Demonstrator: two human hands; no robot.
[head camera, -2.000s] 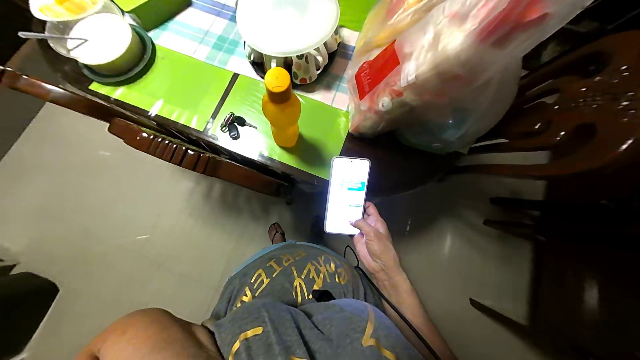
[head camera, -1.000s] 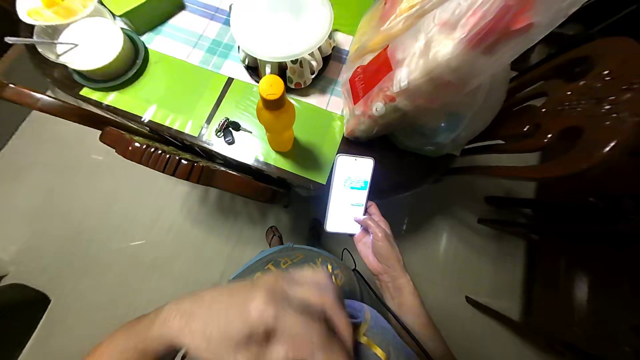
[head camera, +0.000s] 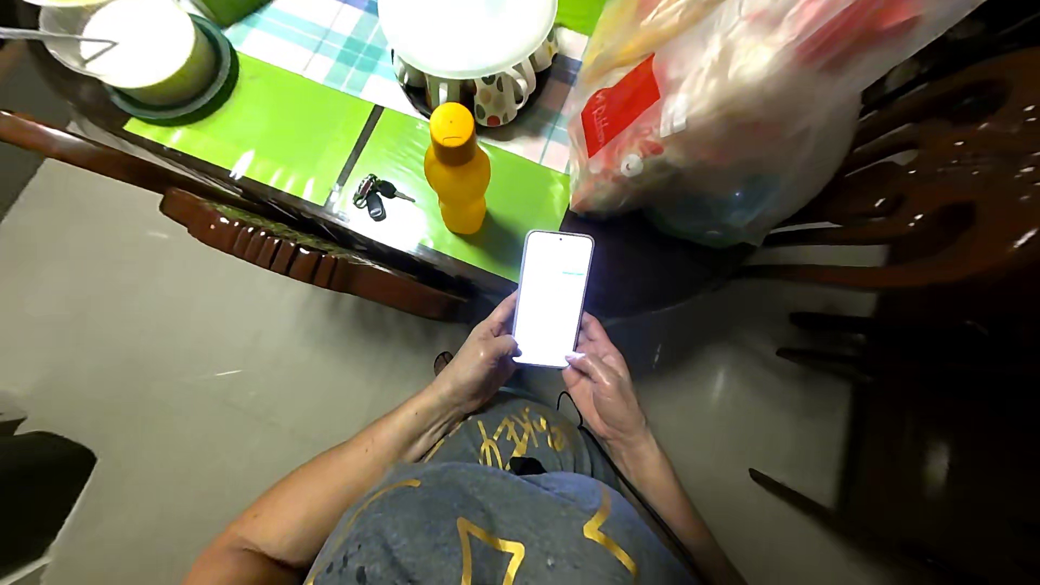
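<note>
A smartphone (head camera: 554, 296) with a bright screen is held upright between both hands, near the table's edge. My left hand (head camera: 485, 357) grips its lower left side, the thumb at the bottom corner. On the lower right side is my right hand (head camera: 600, 378), its thumb over the screen's bottom edge. Just beyond the phone an orange plastic bottle (head camera: 459, 175) stands on a green placemat (head camera: 528, 191). Left of the bottle lies a bunch of keys (head camera: 379, 197).
A filled plastic bag (head camera: 707, 130) sits at the right by a carved wooden chair (head camera: 959, 162). Cups (head camera: 500, 93) stand under a white lid (head camera: 467, 32). A container (head camera: 150, 49) is at the upper left, and a chair back (head camera: 276, 244) runs along the table.
My left arm was low over my lap two seconds ago; the left hand then moved, blurred, across my body and has come up to grip the phone. My right hand has kept hold of it.
</note>
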